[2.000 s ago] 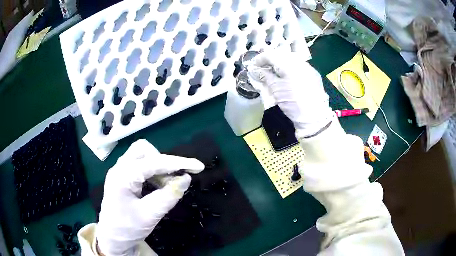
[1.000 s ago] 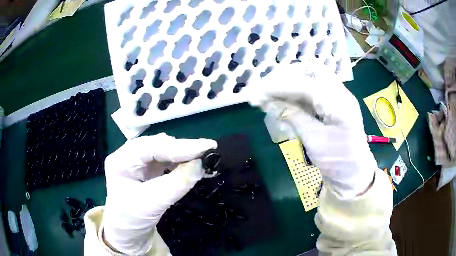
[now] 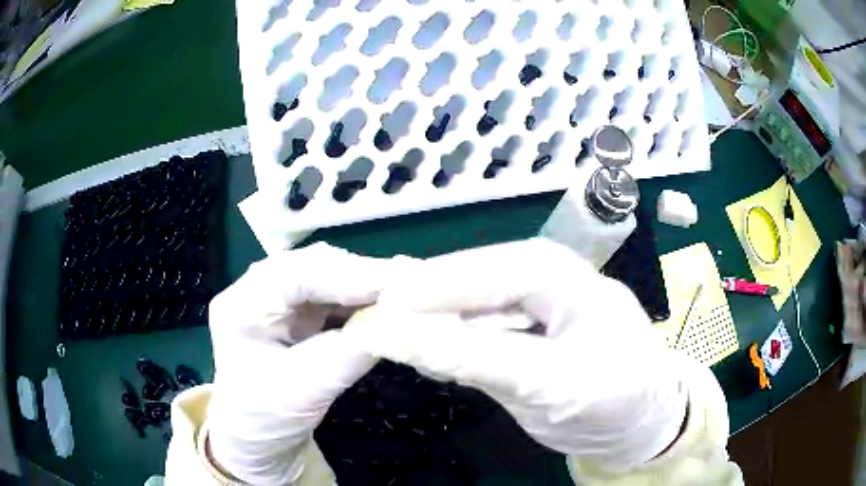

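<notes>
My left hand point(image 3: 294, 351) and my right hand point(image 3: 541, 342), both in white gloves, meet fingertip to fingertip in front of me. The fingertips hide what is between them; the earbud seen earlier in my left fingers does not show. A heap of black earbuds lies on a black foam pad point(image 3: 399, 427) below the hands. The white foam tray point(image 3: 475, 200) lies behind, with black earbuds in many of its lobed cutouts. The white solvent bottle point(image 3: 584, 228) stands behind my right hand with its metal lid raised.
A black foam tray point(image 3: 142, 247) lies at left, with loose earbuds point(image 3: 152, 389) before it. At right are a smartphone point(image 3: 646, 266), a dotted card point(image 3: 707, 327), a white block point(image 3: 677, 208), a pink marker point(image 3: 749, 287), an orange tool point(image 3: 759, 366), yellow paper point(image 3: 802, 237) and a meter point(image 3: 798, 123).
My right hand has come from the bottle to my left fingertips. The earbud that showed in my left fingers is now hidden. The view has shifted left, moving the bench items rightward.
</notes>
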